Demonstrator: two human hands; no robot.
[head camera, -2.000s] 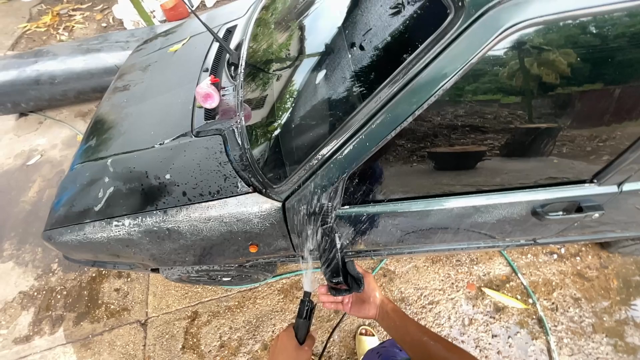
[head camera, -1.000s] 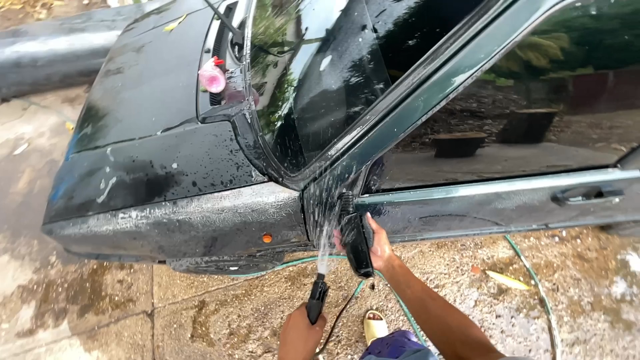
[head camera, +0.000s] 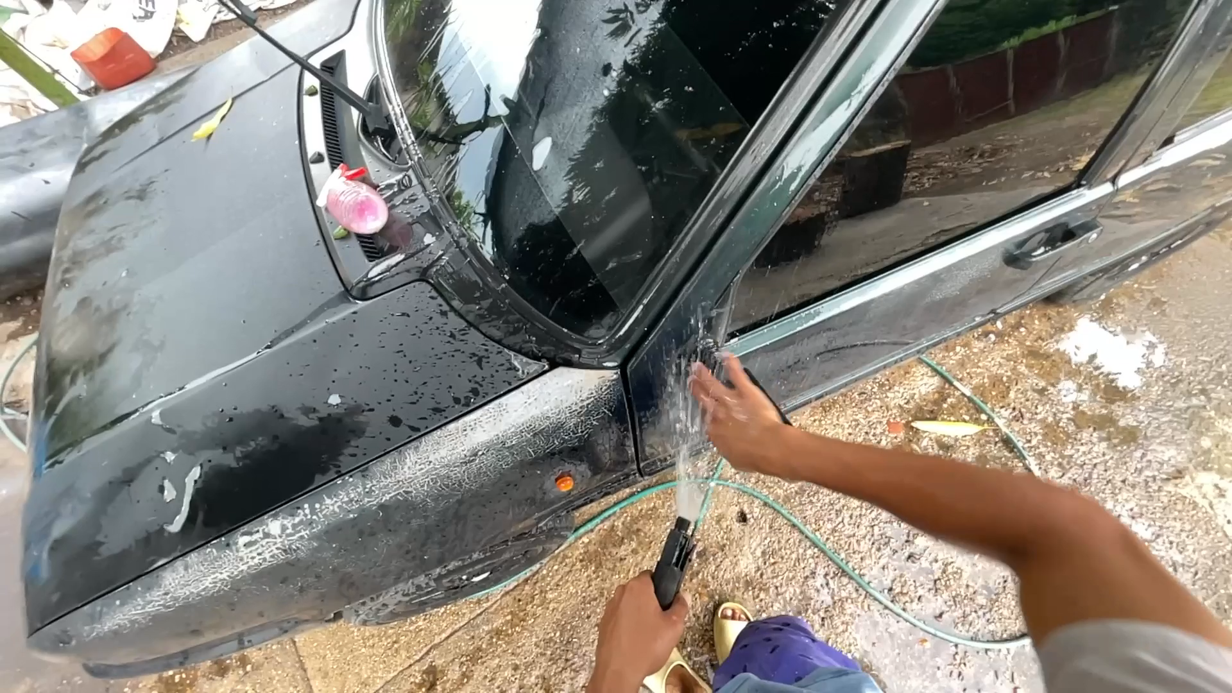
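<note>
My left hand (head camera: 640, 626) is closed around a black spray nozzle (head camera: 673, 563), low in the middle of the head view. Water (head camera: 685, 423) sprays up from it toward the front corner of the car door (head camera: 866, 351). In that spray, my right hand (head camera: 741, 414) lies with spread fingers against the black side mirror (head camera: 760, 385), which the hand partly hides. Wet glass and dark paint surround it: the windshield (head camera: 549, 164), the side window (head camera: 924, 164) and the front fender (head camera: 385, 500).
A pink spray bottle (head camera: 356, 204) with a red trigger lies by the windshield base. The wiper arm (head camera: 298, 63) stands raised. A green hose (head camera: 818, 544) curves over the gravelly ground near my sandals (head camera: 730, 626). A red container (head camera: 113, 58) is beyond the hood.
My right hand has moved from the mirror's lower end up to its upper part near the door. Water keeps spraying from the nozzle. The view has shifted.
</note>
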